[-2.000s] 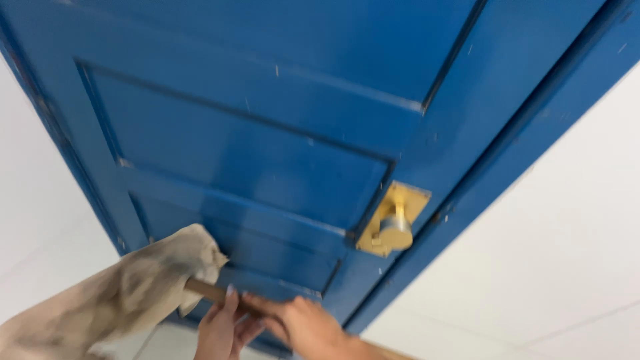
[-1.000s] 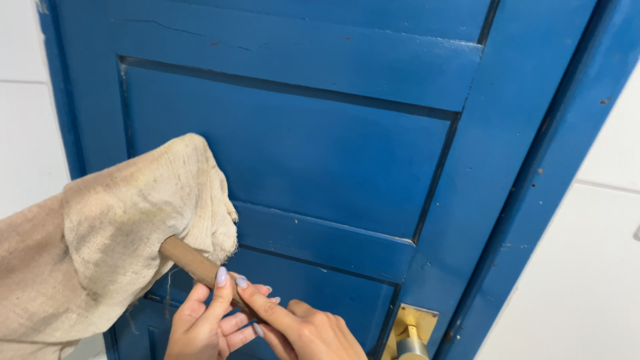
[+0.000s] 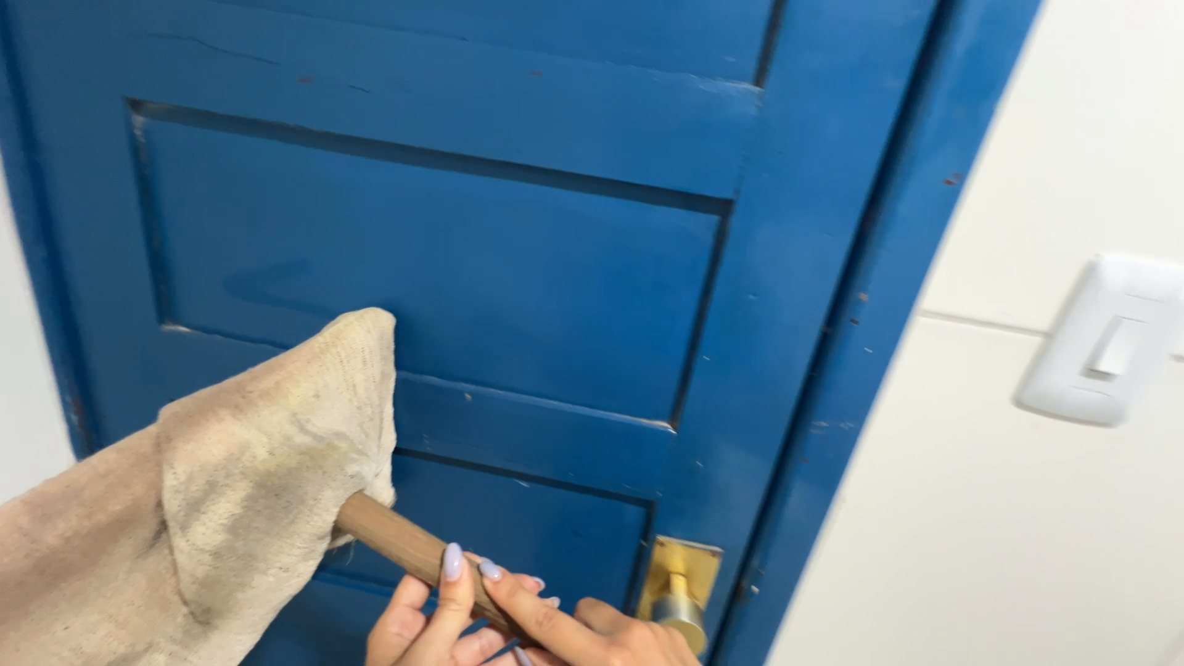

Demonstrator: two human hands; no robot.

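A wooden handle [image 3: 393, 535] runs from under a stained beige cloth [image 3: 268, 462] down to the right. My left hand [image 3: 435, 615] is closed around it, thumb on top. My right hand [image 3: 573, 629] grips it lower down, close beside the left one, with the index finger laid along it. The cloth is draped over the handle's far end and hides what is there; its folded tip lies in front of the blue panelled door [image 3: 444, 277]. Whether the cloth touches the door I cannot tell. The handle's lower end is hidden by my hands.
A brass plate with a round door knob [image 3: 680, 615] is just right of my right hand. The blue door frame [image 3: 888, 305] has small chips in its paint. On the white wall [image 3: 934, 518] at the right is a white light switch [image 3: 1105, 342].
The view has shifted, bringing the light switch into sight. Both hands keep hold of the handle, and the cloth remains over its far end.
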